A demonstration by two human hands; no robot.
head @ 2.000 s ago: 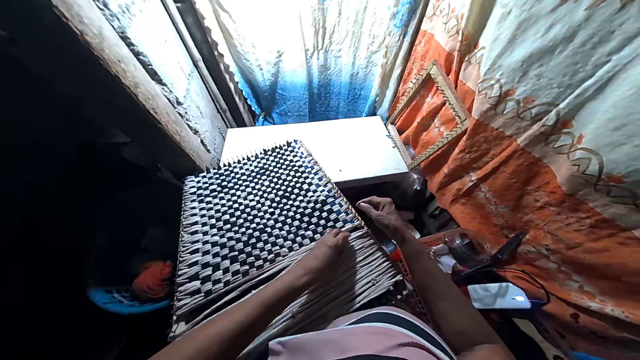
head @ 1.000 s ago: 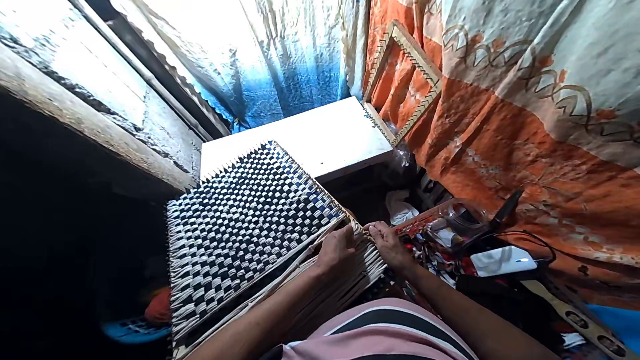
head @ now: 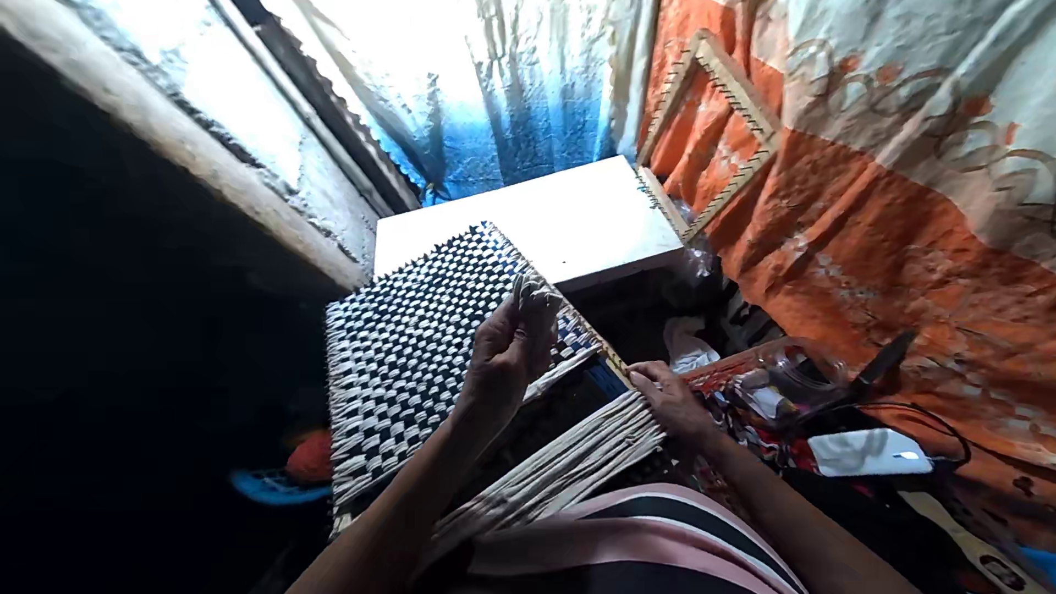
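A peg loom frame (head: 606,356) carries a checkered weave (head: 412,330) of dark and cream cords, tilted across my lap with its far corner at the white table. Raised over the weave near the frame's right side, my left hand (head: 516,334) has its fingers bent together, with what looks like cord at the fingertips. My right hand (head: 667,396) rests on the frame's right edge, fingers at the pegs beside the end of the unwoven cream cords (head: 569,458). A dark gap lies between the woven part and these cords. Whether the right fingers pinch a cord is hidden.
Beyond the loom stands a white table (head: 536,219). An empty pegged wooden frame (head: 742,177) leans on the orange curtain (head: 833,247). At right lie a basket of small things with a clear jar (head: 804,367), and a white phone (head: 870,452) with a cable. A blue basket (head: 280,488) is at lower left.
My left hand has risen from the edge of the cords to above the weave. My right hand stays by the frame's right edge. A dark gap now shows between the weave and the loose cords.
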